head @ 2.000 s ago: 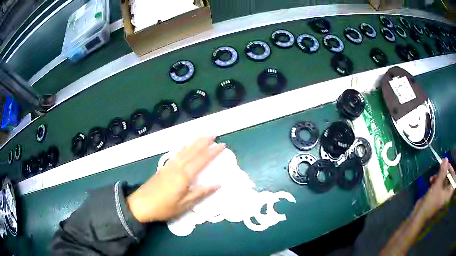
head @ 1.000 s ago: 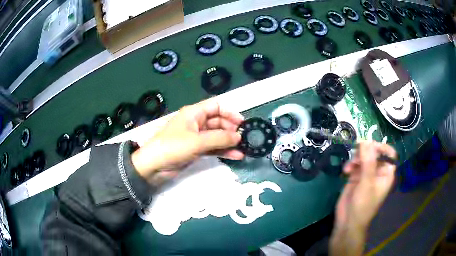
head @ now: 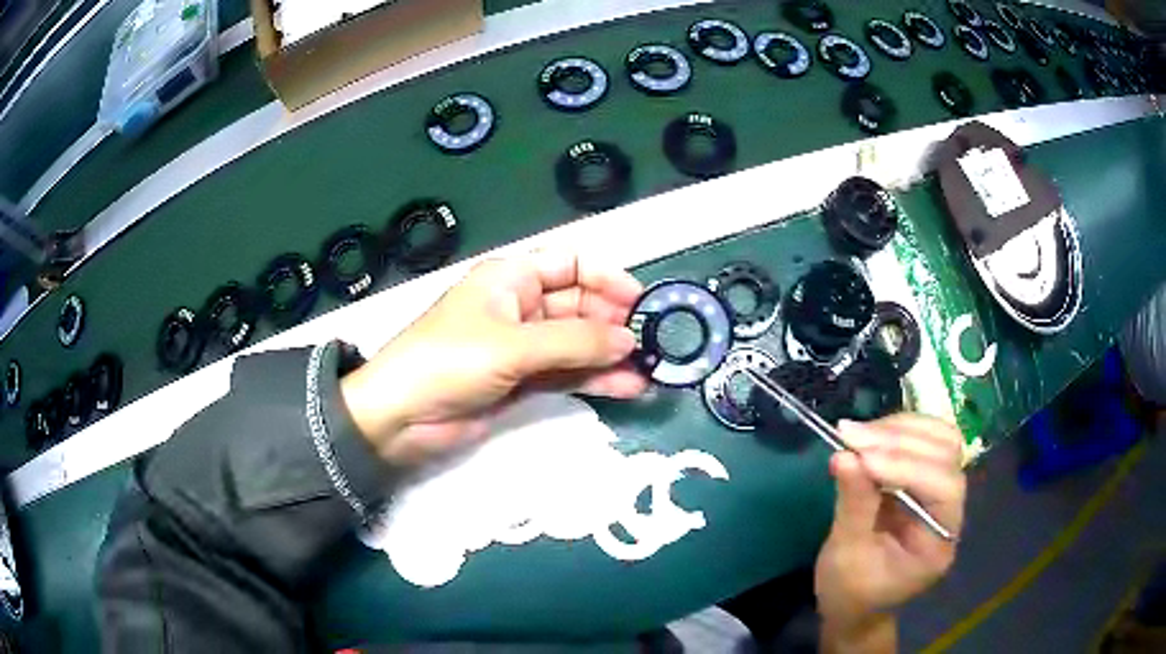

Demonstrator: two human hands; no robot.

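My left hand point(head: 512, 351) holds a black ring part point(head: 680, 335) by its left edge, its face turned up. A pale bluish C-shaped band lies on that face. My right hand point(head: 891, 517) holds silver tweezers point(head: 818, 428), their tips just right of and below the held ring, over a loose grey slotted disc point(head: 731, 394). The tweezers do not visibly hold a piece. A pile of white C-shaped pieces point(head: 492, 492) lies below my left hand, with loose ones point(head: 697, 479) at its right end.
Rows of black rings point(head: 422, 235) and banded rings point(head: 573, 84) stand beyond the white strip point(head: 614, 240). Stacked black parts point(head: 829, 307) are at right, beside a green sheet point(head: 923, 275) and an oval unit point(head: 1017, 230). A cardboard box point(head: 371, 54) and clear case point(head: 156, 64) are beyond.
My left hand left the white pile and took a black ring from the far row. A white C-piece, near the tweezers one second ago, now shows as a band on it. My right hand moved inward, then slightly down.
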